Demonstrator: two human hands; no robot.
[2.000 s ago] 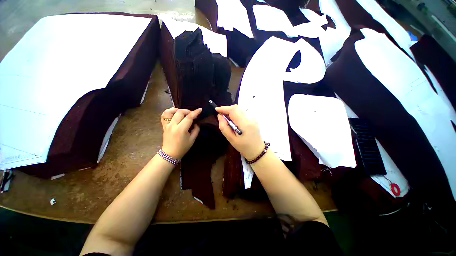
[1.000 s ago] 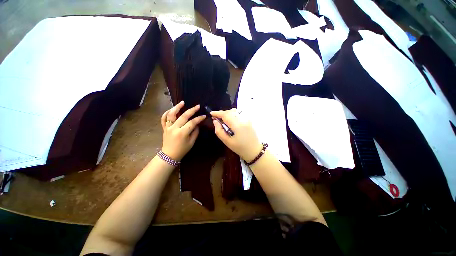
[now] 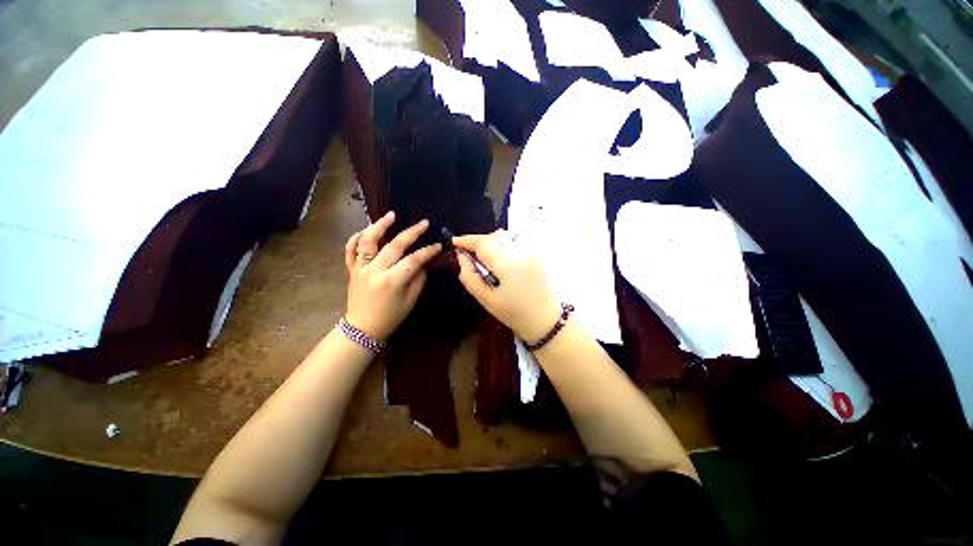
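Note:
A stack of black cut pieces (image 3: 432, 160) lies at the centre over a narrow maroon stack (image 3: 419, 379), with its layers fanned at the far end. My left hand (image 3: 386, 277) rests on the near part of the black pieces, fingers spread and pressing on them. My right hand (image 3: 510, 279) holds a slim dark pen (image 3: 478, 269), its tip end pointing at the black pieces close to my left fingertips. The exact contact of the tip is too dark to tell.
A large white-topped bundle (image 3: 160, 139) stands at the left. A curved white-topped piece (image 3: 560, 203) and a small white-topped panel (image 3: 688, 272) lie right of my hands. A dark phone (image 3: 784, 315) with a red ring (image 3: 843, 404) lies further right. Long bundles (image 3: 843, 181) lie far right.
Since two seconds ago, my left fingers have spread and shifted slightly forward, and my right hand has tilted the pen and moved it slightly left. In the last second both hands have barely moved.

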